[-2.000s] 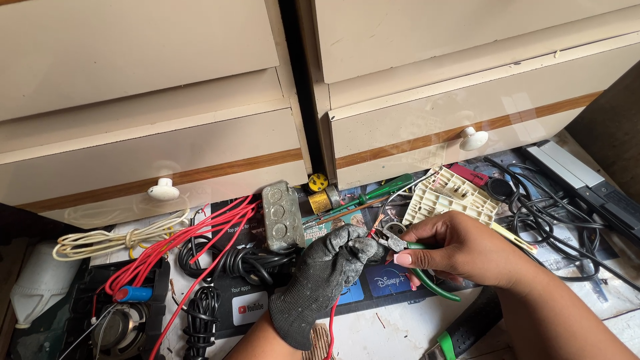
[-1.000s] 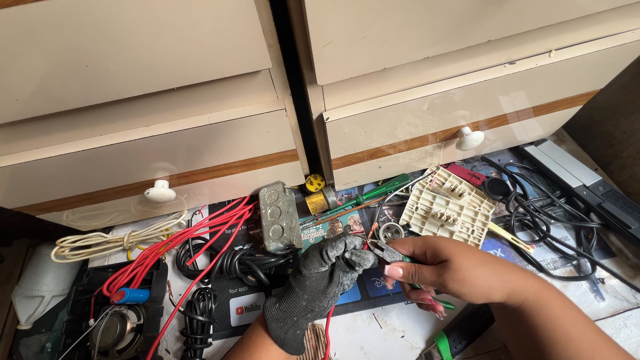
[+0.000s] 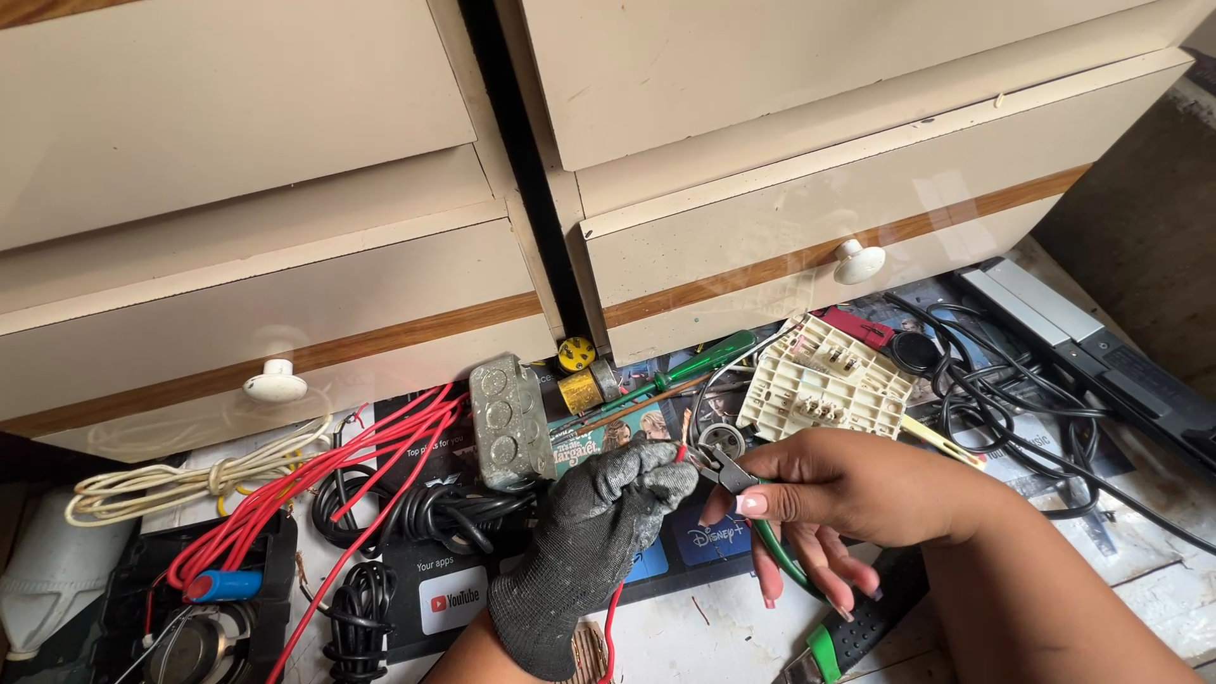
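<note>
My left hand (image 3: 598, 532), in a dark grey work glove, pinches the end of a red insulated wire (image 3: 611, 632), whose bare copper strands (image 3: 686, 427) stick up past the fingertips. Just right of it, my bare right hand (image 3: 836, 503) holds green-handled pliers (image 3: 730, 470) by the head, thumb on the metal, its jaws beside the wire end. Whether the jaws touch the wire is unclear. Behind the pliers lies a round metal ring-shaped part (image 3: 722, 440). A cream plastic panel with metal contacts (image 3: 826, 380) lies beyond my right hand.
A metal electrical box (image 3: 508, 423), a green screwdriver (image 3: 708, 358) and a yellow-black cylinder (image 3: 581, 391) lie by the drawers (image 3: 427, 347). Red wire coils (image 3: 323, 475), a cream cable (image 3: 180, 489) and a speaker (image 3: 204, 636) are left; black cables (image 3: 1007, 399) are right.
My right hand's lower fingers have opened away from the green handles, which they were around two seconds ago. Bare copper now shows above my gloved fingertips.
</note>
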